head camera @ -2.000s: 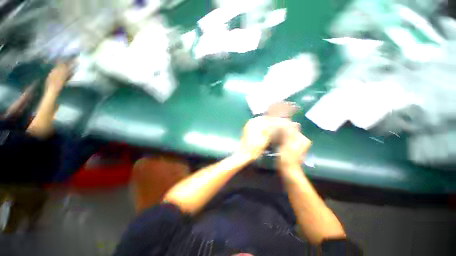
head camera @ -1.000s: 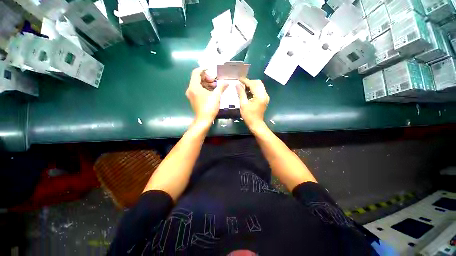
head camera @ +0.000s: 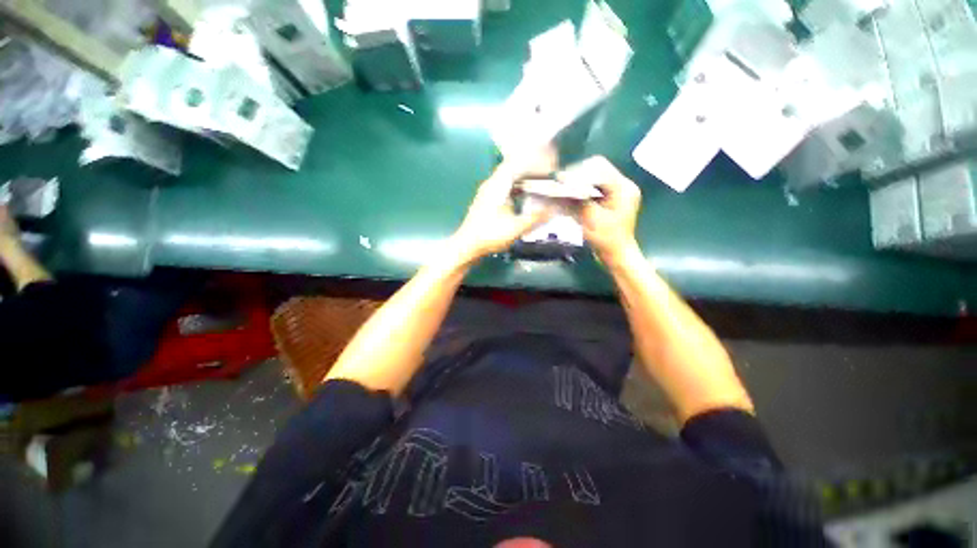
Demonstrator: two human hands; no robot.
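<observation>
A small white carton is held between my two hands at the near edge of the green bench. Its flap is at the top, under my fingers. My left hand grips the carton's left side. My right hand grips its right side, with the fingers bent over the flap. What is inside the carton cannot be seen. Just beyond my hands, an open white carton with raised flaps lies on the bench.
The green bench bears loose open cartons at the left and more at the right. Stacked closed cartons stand far right. Another person's arm shows at the left edge. A woven orange-brown seat is below the bench.
The view has shifted left, so the scene sits further right. The flap that stood up from the held carton is now lower, with my right fingers over it. Another person's arm has come into view.
</observation>
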